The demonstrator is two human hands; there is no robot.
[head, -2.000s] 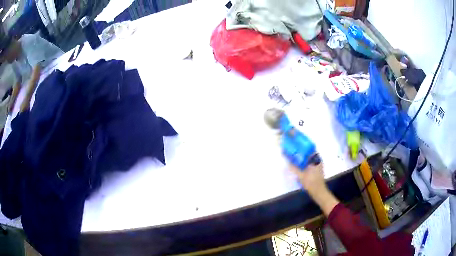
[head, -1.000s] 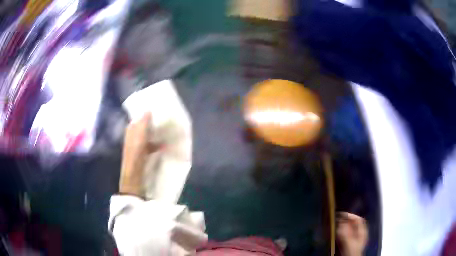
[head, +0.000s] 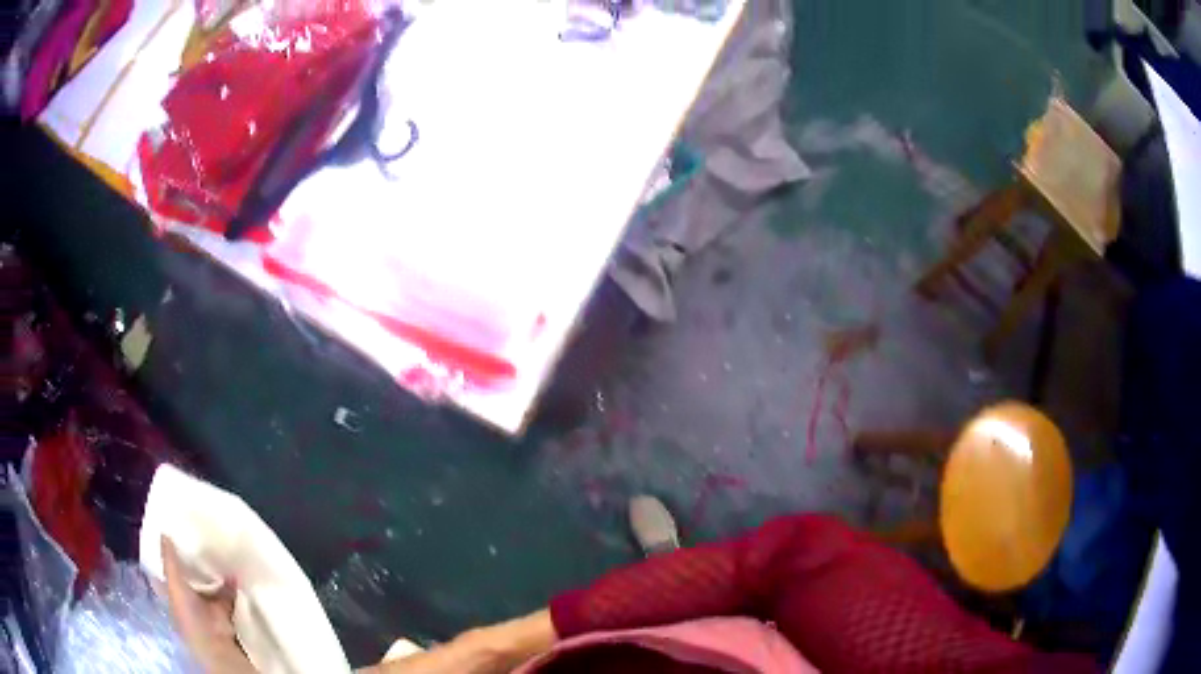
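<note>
My left hand (head: pixel 204 612) is at the lower left, closed on a folded cream-white cloth piece (head: pixel 257 566), a coat or part of one. The cloth stands up around the fingers, and its lower end runs out of the bottom edge. My right arm, in a dark red sleeve, crosses the bottom of the view towards the cloth. My right hand (head: pixel 419 658) is at the bottom edge and mostly cut off, so its fingers cannot be made out. A small white bit shows beside it.
A white-topped table (head: pixel 560 323) at upper left bears red garments in shiny plastic (head: pixel 250 105) and a black hanger (head: pixel 375 99). Grey cloth (head: pixel 718 165) hangs beside it. A round orange stool (head: pixel 1008 498) and a square wooden stool (head: pixel 1073 171) stand right. Shiny plastic (head: pixel 119 625) lies lower left.
The view has turned from the table with the navy garment to the one with red garments. The blue tool is out of view. My right arm has swung left towards the cream cloth.
</note>
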